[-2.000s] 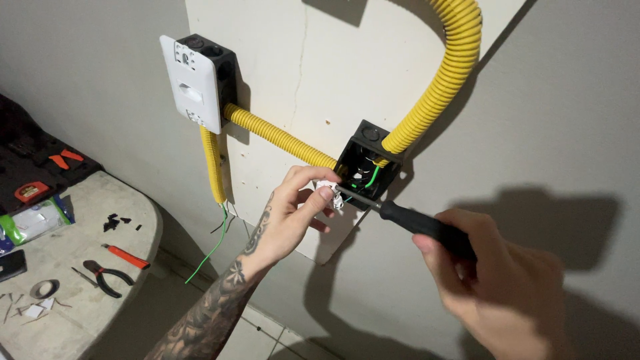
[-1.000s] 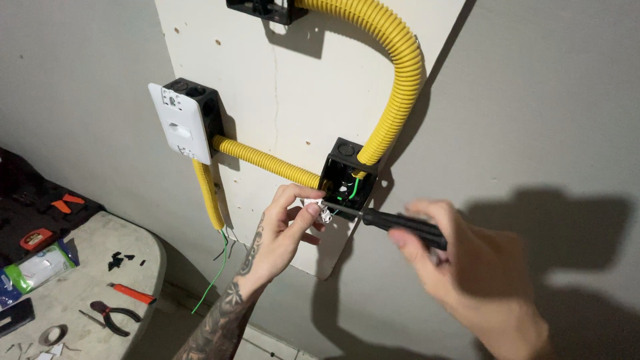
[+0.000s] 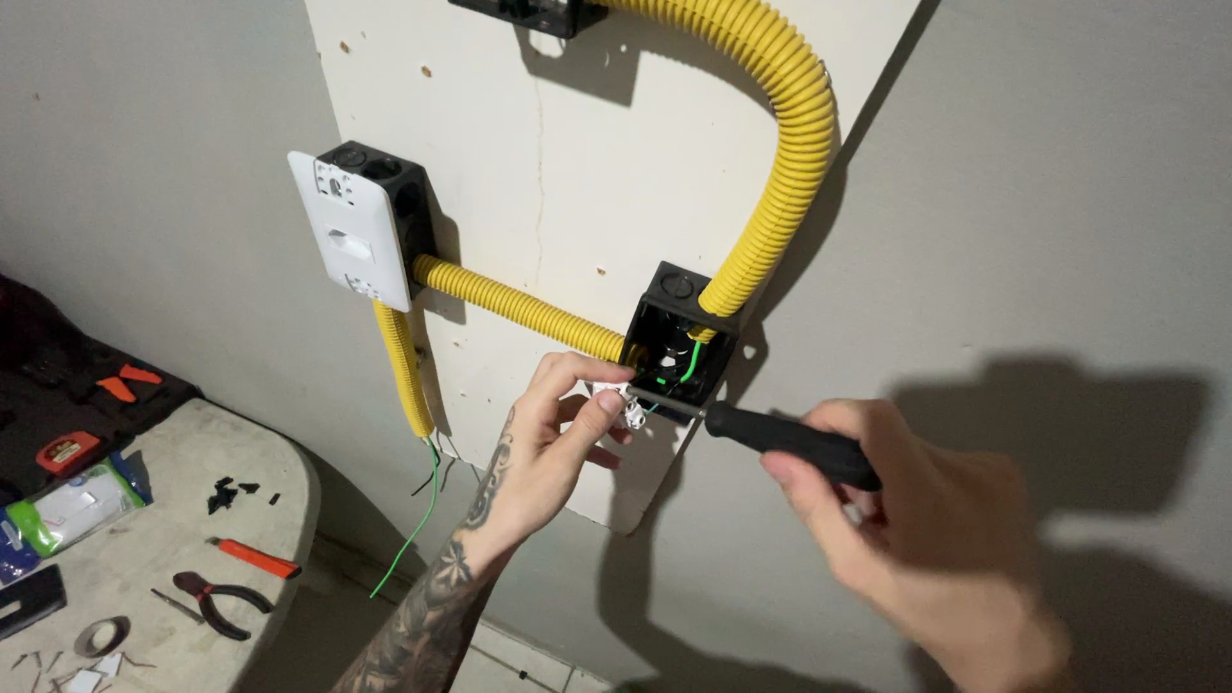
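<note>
My left hand (image 3: 558, 438) pinches a small white electrical module (image 3: 630, 412) between thumb and fingers, just below a black electrical box (image 3: 664, 332). In my right hand (image 3: 895, 510) is a black-handled screwdriver (image 3: 794, 443), its shaft pointing left and its tip at the module; the exact contact point is too small to make out. A green wire (image 3: 693, 362) shows inside the open box, close to where yellow corrugated conduit (image 3: 808, 144) enters from above. More yellow conduit (image 3: 525, 308) joins this box to another black box (image 3: 414, 207) bearing a white cover plate (image 3: 351, 236).
Loose wires, one green (image 3: 423, 525), hang from a lower conduit (image 3: 399, 371). A third black box (image 3: 539, 14) is at the top. The table at left (image 3: 298, 481) holds cutting pliers (image 3: 217, 602), an orange utility knife (image 3: 255, 556), a tape roll (image 3: 101, 635) and a tape measure (image 3: 67, 452).
The view has shifted, bringing the upper box into sight. Both hands keep their holds on the white module and the screwdriver.
</note>
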